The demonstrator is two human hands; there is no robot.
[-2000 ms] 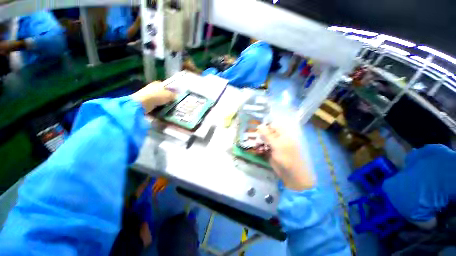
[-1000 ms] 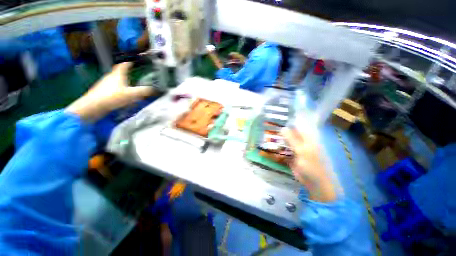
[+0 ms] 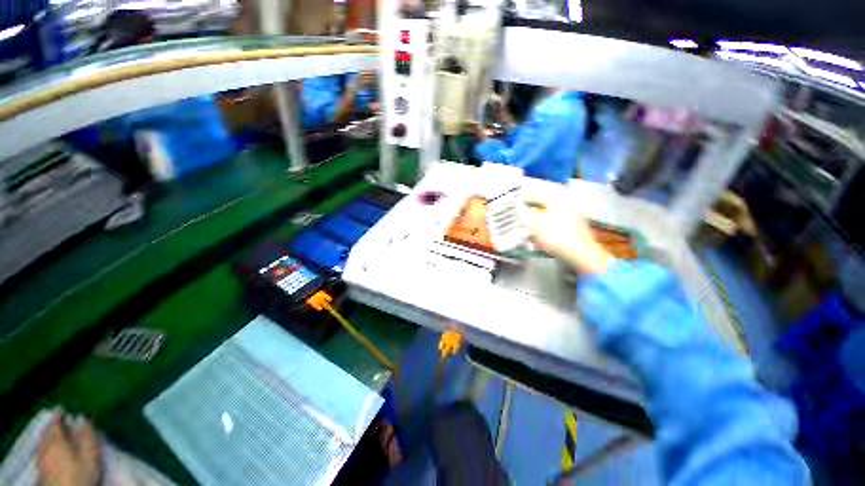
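My right hand (image 3: 561,235) holds a phone middle frame (image 3: 508,220) with silvery bars, tilted over the right part of the left orange-brown fixture (image 3: 469,224). Whether the frame touches the fixture is hard to tell. The right orange fixture (image 3: 616,243) is partly hidden behind my right hand and sleeve. My left hand (image 3: 70,456) is blurred at the bottom left corner, on or just above a whitish crumpled sheet (image 3: 36,452); what its fingers hold is unclear. A slotted silvery part (image 3: 136,344) lies on the green bench.
The pale blue sheet (image 3: 270,403) lies at lower centre-left. The black pendant (image 3: 287,275) is beside blue blocks (image 3: 349,231). Orange-yellow connectors (image 3: 450,343) hang before the white machine table (image 3: 398,249). The white gantry (image 3: 635,76) spans above. A person in blue (image 3: 550,138) is behind.
The view has turned left. My right hand has moved from the right fixture to the left one, now with a frame. My left hand has moved away from the machine to the lower left.
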